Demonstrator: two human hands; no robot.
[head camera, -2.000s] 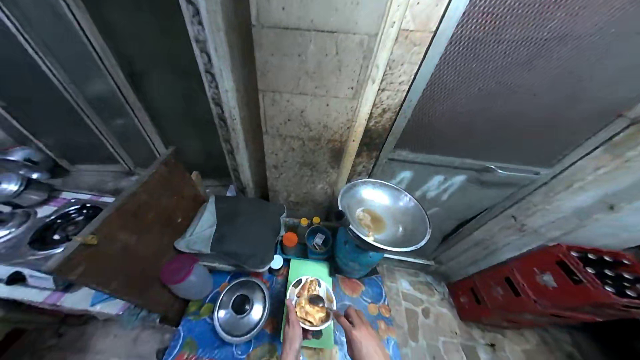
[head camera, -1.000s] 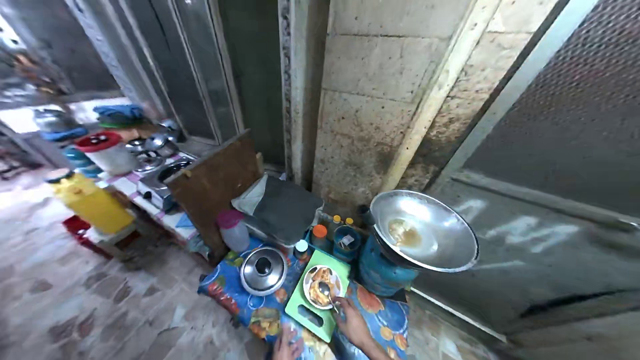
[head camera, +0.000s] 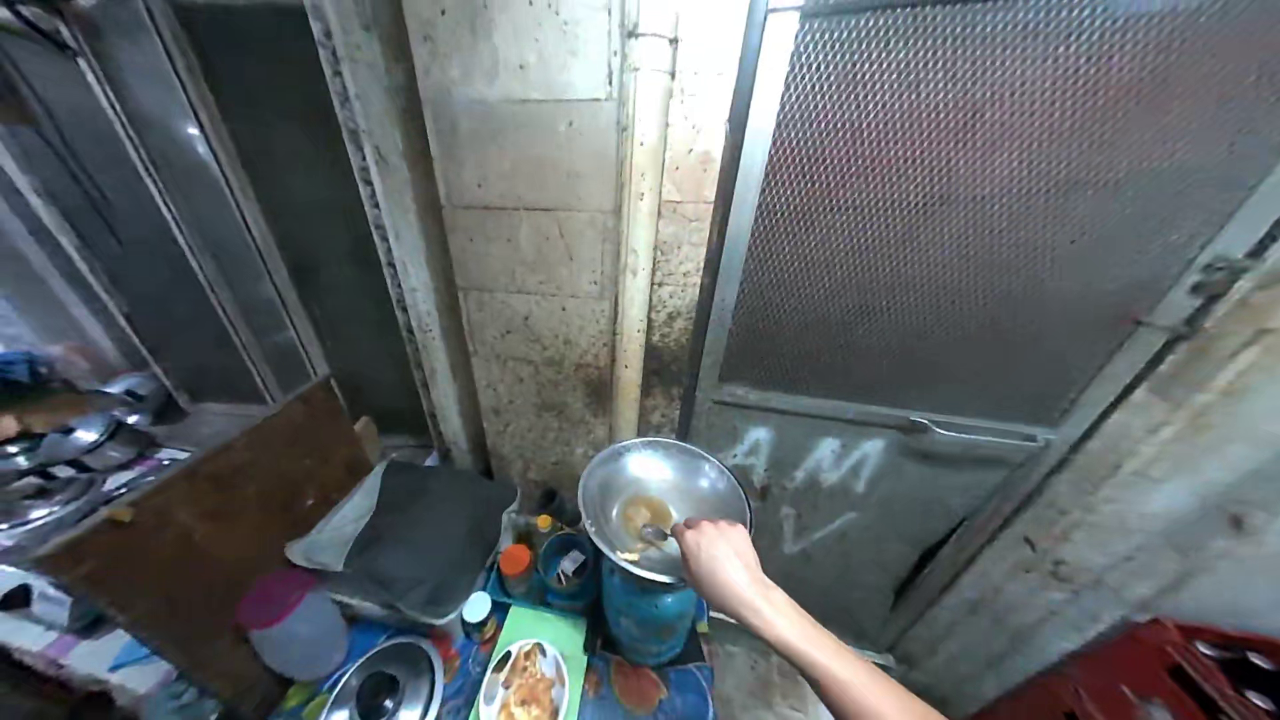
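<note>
My right hand (head camera: 715, 560) grips a metal spoon (head camera: 655, 534), its bowl inside a wide metal wok (head camera: 700, 480) near some brownish liquid. Under the wok stands a blue gas cylinder (head camera: 648, 615). An oval white plate of food in reddish-orange sauce (head camera: 525, 685) rests on a green cutting board (head camera: 572, 632), left of and below the wok. My left hand is out of the picture. At the bottom left of the plate lies a round metal pot lid (head camera: 410, 670) with a dark knob.
Jars with orange (head camera: 516, 560) and white lids stand left of the cylinder. A pink-lidded plastic container (head camera: 295, 625), a dark cloth (head camera: 430, 535) and a brown wooden board (head camera: 215, 540) are farther left. A red crate of bottles (head camera: 1150, 675) sits at the lower right, before a metal door (head camera: 900, 260).
My right hand has moved from the plate of food up to the wok, holding the spoon. My left hand, seen near the green board earlier, has left the view. The view has swung right.
</note>
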